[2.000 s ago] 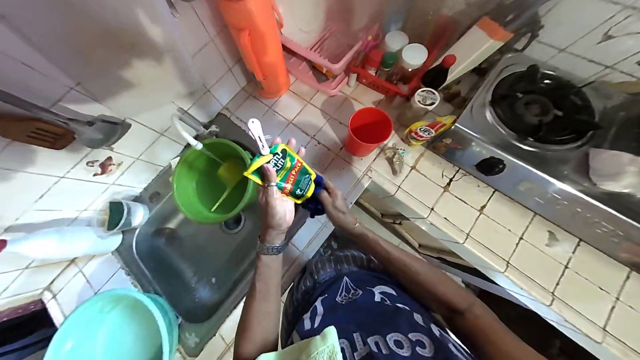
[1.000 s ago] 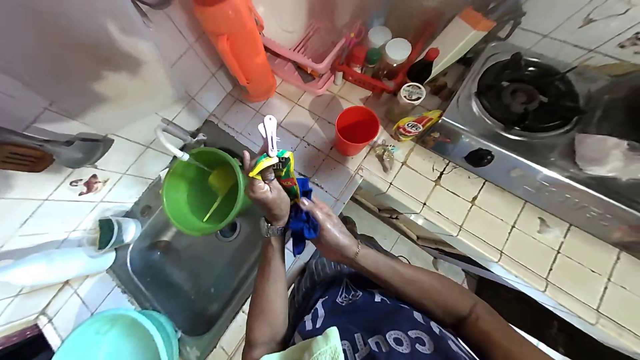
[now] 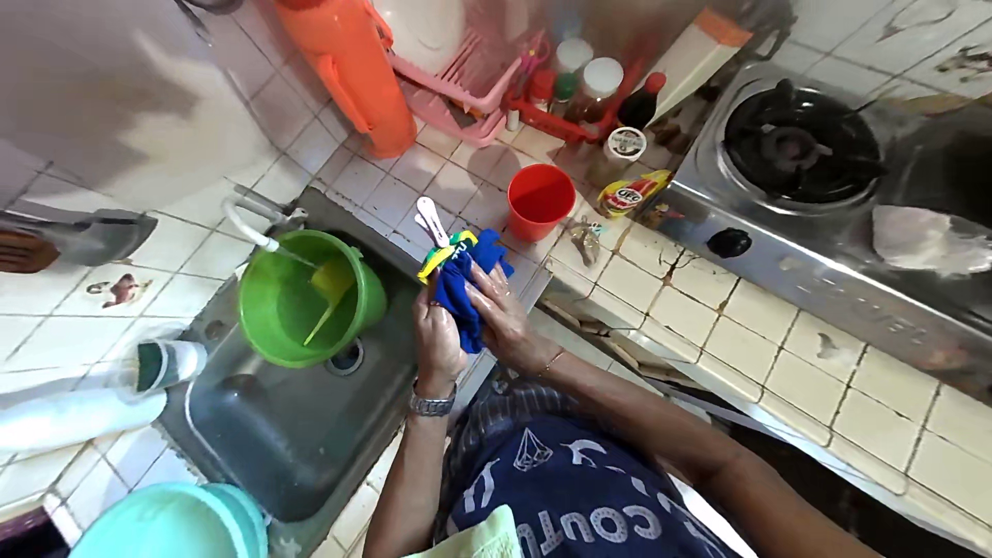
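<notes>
My left hand [image 3: 440, 333], with a metal watch at the wrist, grips a green and yellow plastic packet [image 3: 448, 254] from below. A white plastic clip [image 3: 431, 222] is fixed at the packet's top. My right hand [image 3: 508, 318] presses a blue cloth [image 3: 460, 301] against the packet; the cloth covers most of it and sticks out past my fingers at the right. Both hands are close together in front of my body, between the sink and the tiled counter.
A green bucket [image 3: 368, 298] holding a yellow dipper stands in the steel sink [image 3: 271, 442] under a faucet. A red cup [image 3: 541, 203], a condiment pouch [image 3: 632, 194] and a knotted plastic bag [image 3: 585, 239] are on the counter. The gas stove [image 3: 806, 248] is at right.
Two seconds ago the packet's printed front faced up on my left palm, with the blue cloth beneath my right hand. Now the cloth lies over the packet, and my left fingers have closed around it.
</notes>
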